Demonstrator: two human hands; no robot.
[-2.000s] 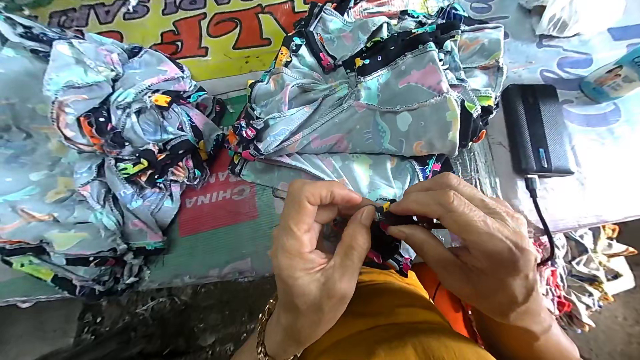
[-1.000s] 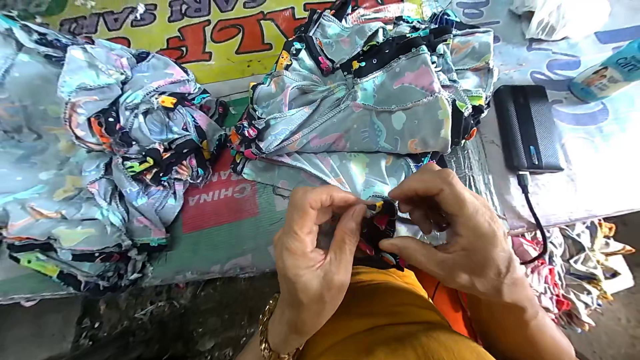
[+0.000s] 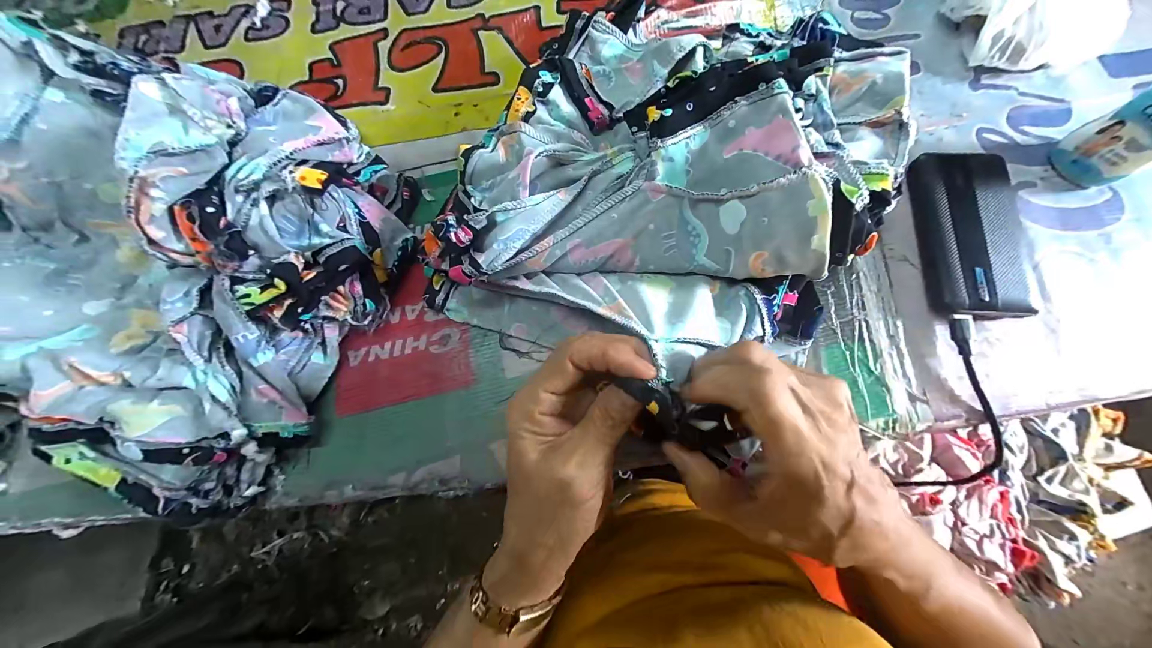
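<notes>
My left hand (image 3: 571, 441) pinches the black printed edge band (image 3: 657, 405) of a grey patterned garment between thumb and forefinger. Close on its right, my right hand (image 3: 774, 441) grips the same black band, with some of the fabric hidden under the fingers. The garment's grey cloth (image 3: 621, 310) runs from my fingertips back onto the table. Behind it lies a stack of similar grey garments (image 3: 720, 198) with black printed trim and overlocked seams, inside out. To the left is a larger crumpled pile of the same garments (image 3: 261, 207).
A black power bank (image 3: 972, 234) with a cable (image 3: 990, 405) lies at the right. Beyond it are a bottle (image 3: 1107, 144) and a clear plastic bag (image 3: 1017, 31). Printed sheets cover the table, whose front edge (image 3: 378, 493) is near me. Coloured cloth pieces (image 3: 1008, 504) lie lower at the right.
My right hand's fingers have closed in toward the left hand on the black band. The piles have stayed put.
</notes>
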